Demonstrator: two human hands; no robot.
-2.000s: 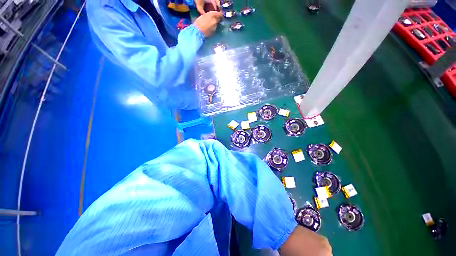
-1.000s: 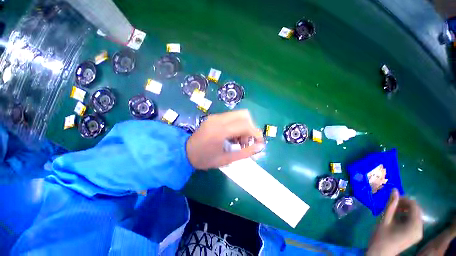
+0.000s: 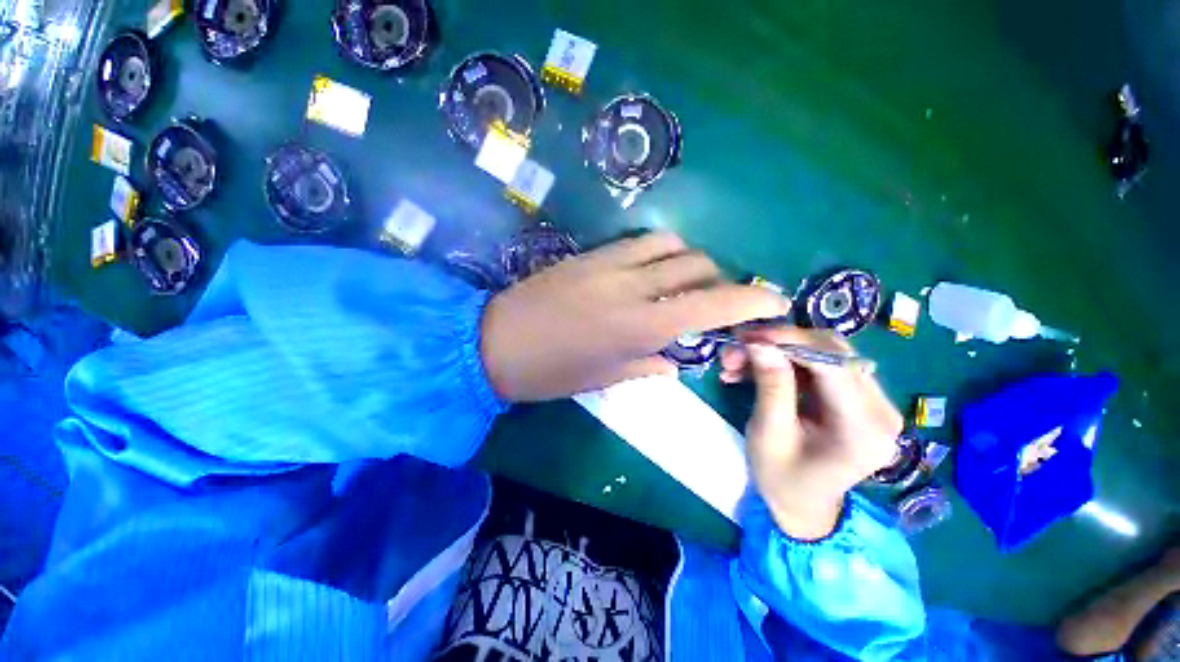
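My left hand [image 3: 608, 317] lies over a black round housing [image 3: 692, 347], fingers stretched over its far side and partly hiding it. My right hand [image 3: 822, 414] grips thin metal tweezers [image 3: 809, 352], whose tip points at this housing. The white adhesive strip [image 3: 673, 440] lies on the bench under and below my hands. Another round housing [image 3: 844, 300] sits just right of my left fingertips, with a battery [image 3: 903, 313] beside it. Whether my left hand pinches the housing or only steadies it is partly hidden.
Several round housings [image 3: 492, 101] with batteries [image 3: 339, 106] lie at the far left. A dropper bottle [image 3: 973, 310] lies on its side at the right, beyond the blue bin [image 3: 1022, 485] with pale pieces. A clear sheet [image 3: 39, 155] is at the left edge. Another person's arm [image 3: 1139, 608] shows bottom right.
My right hand has come from beside the blue bin to the middle, now with tweezers. My left hand has opened out over a housing. The view has shifted closer to the bench.
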